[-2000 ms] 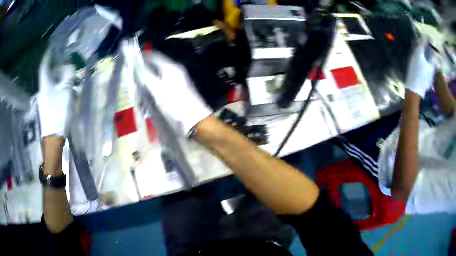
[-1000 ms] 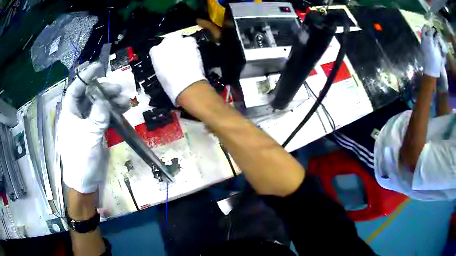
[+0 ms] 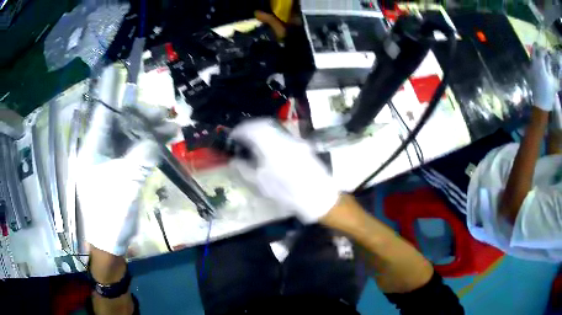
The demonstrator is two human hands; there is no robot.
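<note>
My left hand (image 3: 114, 178), in a white glove, grips a narrow grey metal strip (image 3: 179, 170) that slants down to the right over the bench. A thin blue wire (image 3: 207, 246) hangs near its lower end. My right hand (image 3: 280, 166), gloved and blurred, is right of the strip with a small dark piece at its fingertips, probably a black fitting (image 3: 243, 152). Black fittings (image 3: 228, 92) lie heaped behind it. The black electric screwdriver (image 3: 385, 83) leans at the right.
A grey-white screw feeder (image 3: 342, 59) stands behind the screwdriver, whose black cord (image 3: 410, 138) curves to the bench front. More metal strips (image 3: 55, 166) lie at left. A clear plastic bag (image 3: 80, 37) is rear left. A co-worker's gloved hand (image 3: 542, 80) is far right, near a red stool (image 3: 394, 209).
My right hand has moved from the fitting heap towards the bench front and right, now with a dark piece at its fingers. My left hand still holds the strip.
</note>
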